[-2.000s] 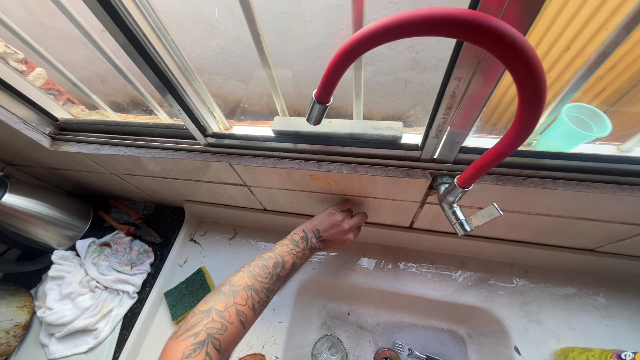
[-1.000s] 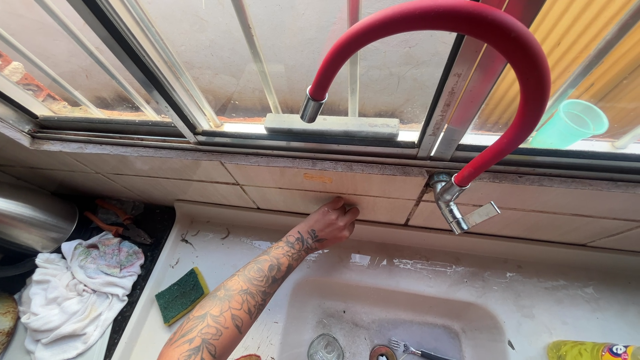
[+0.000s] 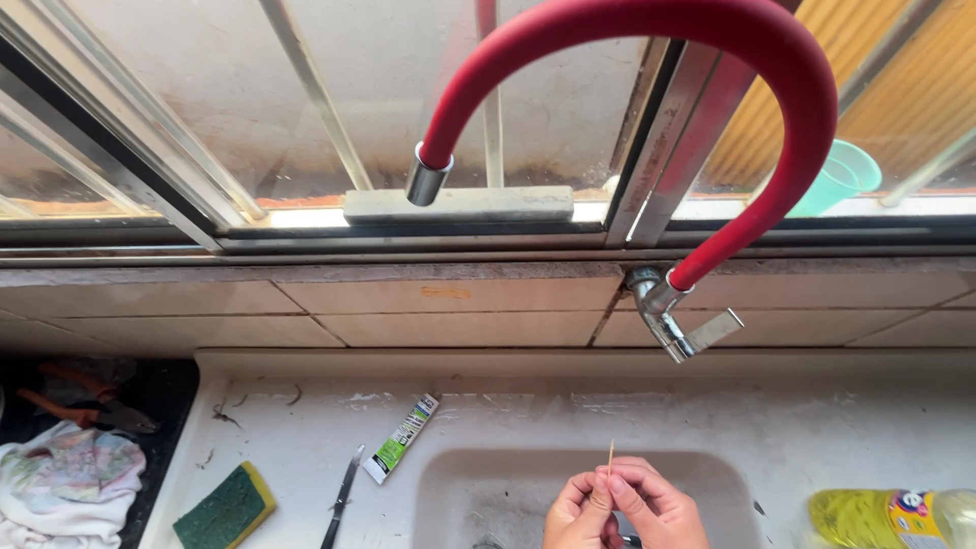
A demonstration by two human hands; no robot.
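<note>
My left hand (image 3: pixel 581 511) and my right hand (image 3: pixel 657 507) meet over the sink basin (image 3: pixel 480 473), fingertips together on a thin wooden toothpick (image 3: pixel 611 456) that points up. A green and white tube (image 3: pixel 402 438) lies on the sink ledge left of the hands. Beside it is a small knife or similar tool (image 3: pixel 345 492) with a black handle and metal tip. A green and yellow sponge (image 3: pixel 225 507) rests farther left. Behind the hands, a chrome tap (image 3: pixel 665 316) with a red flexible spout (image 3: pixel 808 91) comes out of the tiled wall.
A bottle of yellow liquid (image 3: pixel 865 515) lies at the right. At the left are a crumpled white cloth (image 3: pixel 72 484) and orange-handled pliers (image 3: pixel 91 412) on a dark surface. A turquoise cup (image 3: pixel 842 179) stands beyond the window. A glass and cutlery show only partly in the basin.
The tattooed arm that reached to the wall tiles behind the sink has drawn back. Both hands are now together over the basin with the toothpick. The view has shifted.
</note>
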